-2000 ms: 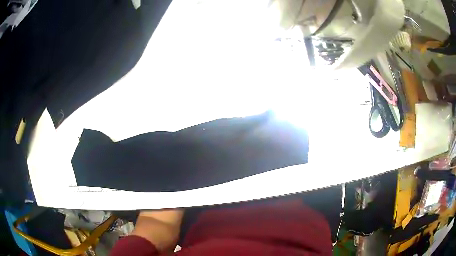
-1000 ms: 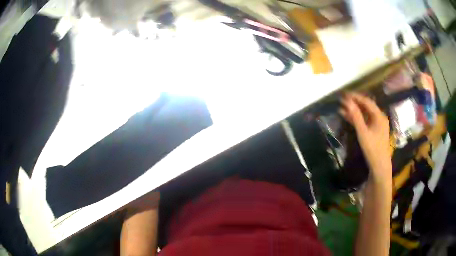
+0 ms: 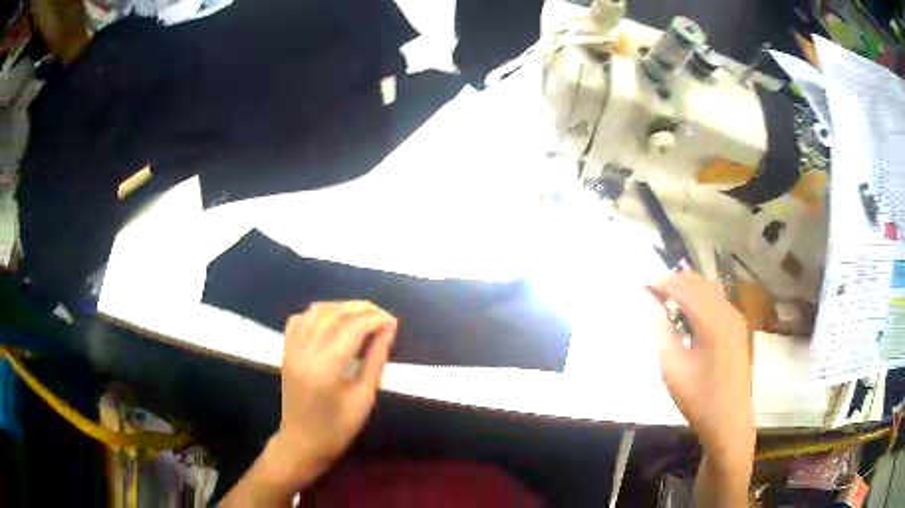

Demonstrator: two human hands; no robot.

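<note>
A long black fabric panel (image 3: 447,317) lies flat on the white table, with its angled, pointed end at the left and its right end in the lamp's glare. My left hand (image 3: 332,372) is over its lower edge, fingers curled and fingertips close to the thumb. I cannot tell whether something fine is pinched there. My right hand (image 3: 707,352) is at the right of the panel, fingers bent, beside dark tools (image 3: 663,223). A small dark and shiny thing shows at its fingers; I cannot tell whether it is held. The sewing machine (image 3: 665,109) stands behind, its needle area washed out by glare.
A large heap of black garment pieces (image 3: 228,99) covers the left and back left, with a small yellowish tag (image 3: 136,181). Printed sheets (image 3: 861,218) hang at the right of the machine head. The table's front edge (image 3: 476,400) runs just before the wearer.
The view has swung back and up, showing the machine head. My right hand has come from beyond the table's front edge to above the table. My left hand has come up over the panel.
</note>
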